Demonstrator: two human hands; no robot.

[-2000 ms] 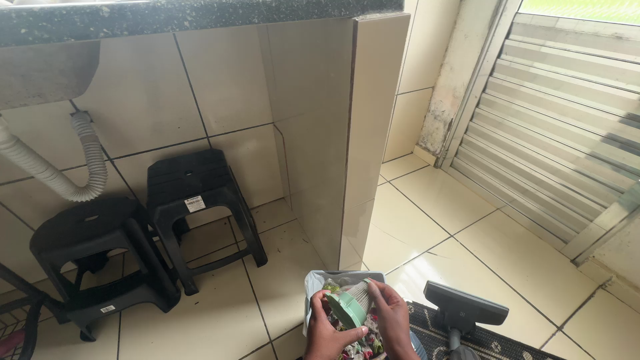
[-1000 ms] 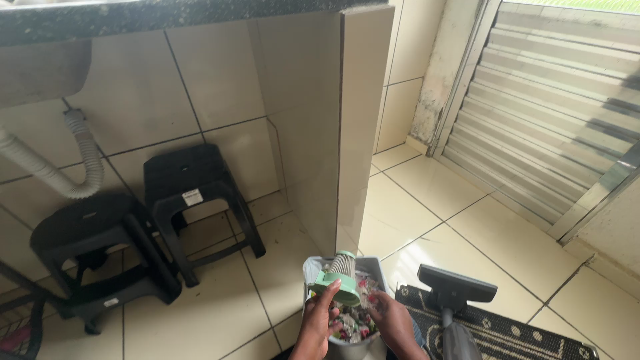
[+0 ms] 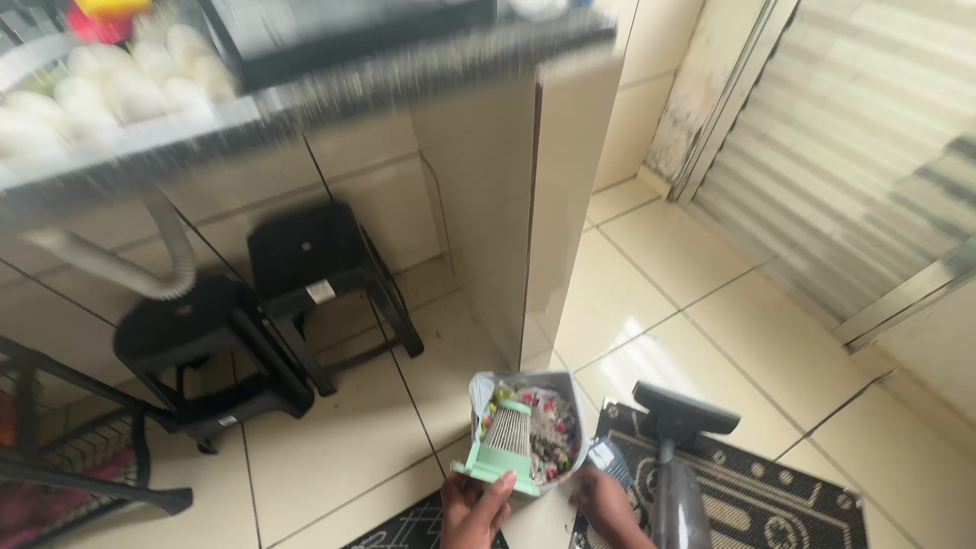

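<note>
My left hand (image 3: 480,507) grips the rim of a green plastic vacuum filter (image 3: 505,446) with pale pleats, tilted over a small waste bin (image 3: 581,427). The bin is lined with a light plastic bag and holds grey dust and colorful scraps (image 3: 555,423). My right hand (image 3: 602,499) is just right of the bin, blurred, near a dark blue object (image 3: 608,460) bearing a light label; whether it touches that object is unclear. Farther right, a grey stick vacuum (image 3: 679,488) with a flat floor head lies over a patterned mat.
Two black plastic stools (image 3: 305,248) stand beneath a dark stone counter (image 3: 419,72) holding eggs (image 3: 114,88). A grey drain hose (image 3: 171,274) hangs there. A panel (image 3: 568,206) supports the counter's end. A black rack (image 3: 76,457) stands at left, a patterned mat (image 3: 755,488) and slatted metal door (image 3: 854,152) at right.
The right hand has moved off the filter and away to the right of the bin. The left hand still holds the filter, now with its pleats facing up. The view has shifted, showing the countertop.
</note>
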